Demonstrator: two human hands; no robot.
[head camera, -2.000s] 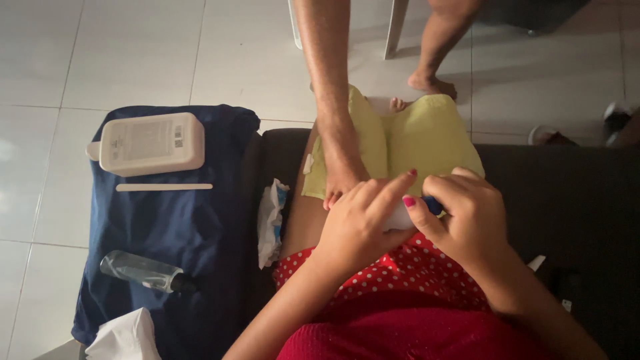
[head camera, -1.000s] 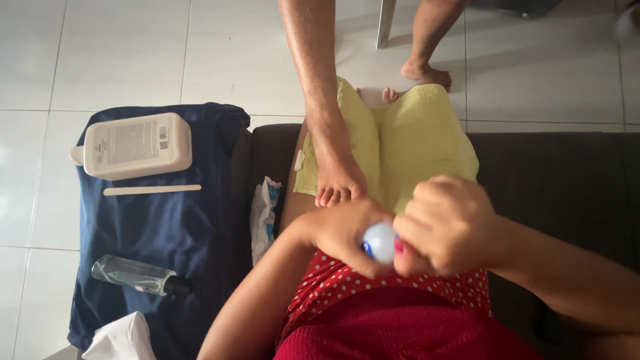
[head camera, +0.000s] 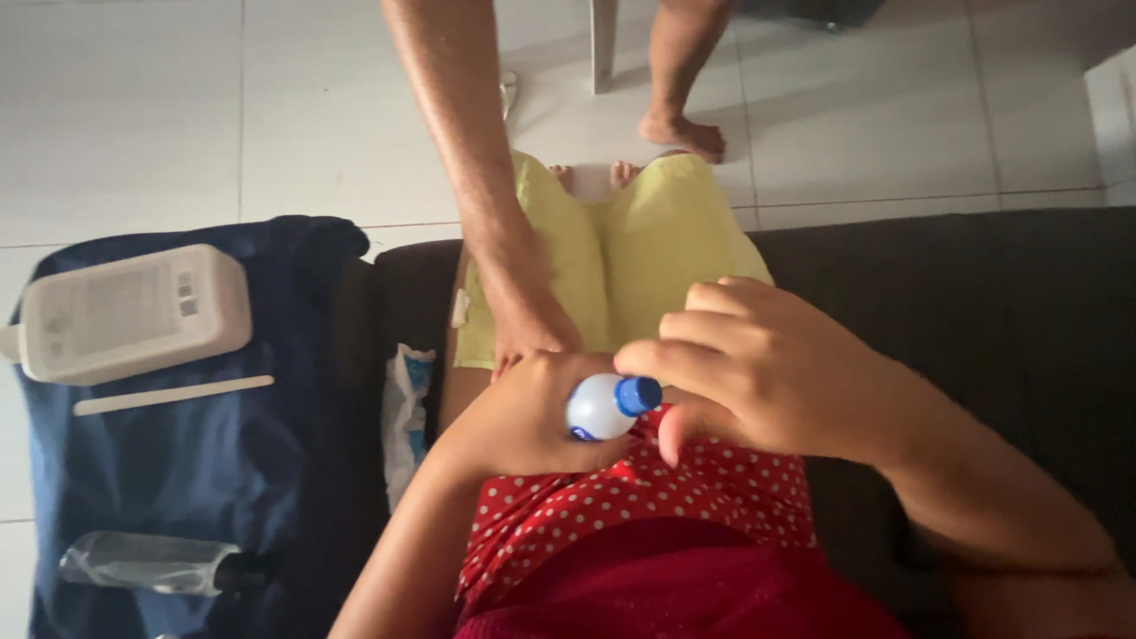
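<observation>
My left hand (head camera: 541, 417) is wrapped around a small white plastic bottle (head camera: 595, 408) with a blue screw cap (head camera: 638, 396), held above my lap with the cap toward the right. Just right of the cap is my right hand (head camera: 754, 373), thumb and fingers apart, holding nothing that shows. Another person's foot (head camera: 537, 333) rests at my leg, beyond my left hand and partly hidden by it. A yellow towel (head camera: 657, 257) covers my legs, below which shows red polka-dot cloth (head camera: 550, 515).
On dark blue cloth (head camera: 177, 470) at the left lie a large off-white plastic bottle (head camera: 133, 311), a flat wooden stick (head camera: 174, 395) and a clear bottle with a black cap (head camera: 146, 564). A crumpled white and blue packet (head camera: 408, 417) lies on the dark seat (head camera: 896, 311).
My right hand has moved off the bottle to the right, and the blue cap now shows. The bottle stays in my left hand. The view is closer.
</observation>
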